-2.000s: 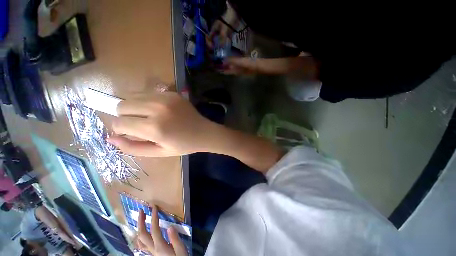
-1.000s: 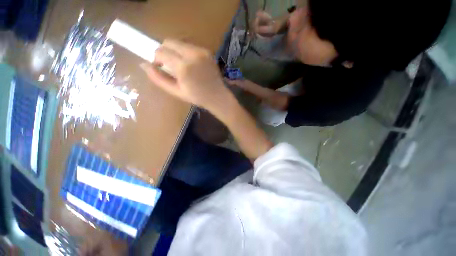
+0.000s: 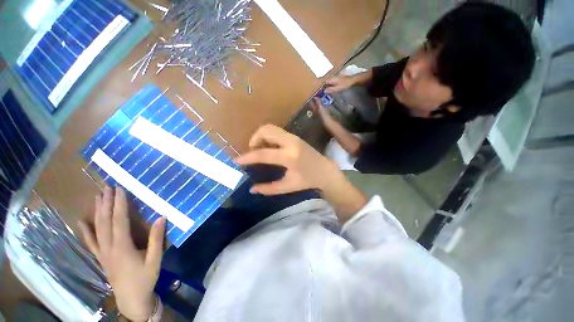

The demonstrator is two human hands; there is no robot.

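Note:
A blue solar cell piece (image 3: 146, 165) with pale parallel lines lies near the table's front edge. Two white strips lie across it, a longer upper one (image 3: 185, 153) and a lower one (image 3: 141, 190). My left hand (image 3: 124, 242) is at the cell's lower left edge, fingers apart, fingertips by the lower strip. My right hand (image 3: 286, 165) is just off the cell's right corner, bare and empty, fingers apart near the upper strip's end. Another white strip (image 3: 296, 39) lies loose on the table at the upper right.
A heap of short silver ribbon (image 3: 204, 38) lies behind the cell. Long ribbon strands (image 3: 60, 248) lie on white paper at left. Another striped cell (image 3: 75, 47) is on a greenish sheet at upper left. A person in black (image 3: 409, 126) crouches beside the table at right.
My right hand has let go of the loose white strip, now on the table, and moved to the cell. My left hand has come into clearer view at the cell's edge.

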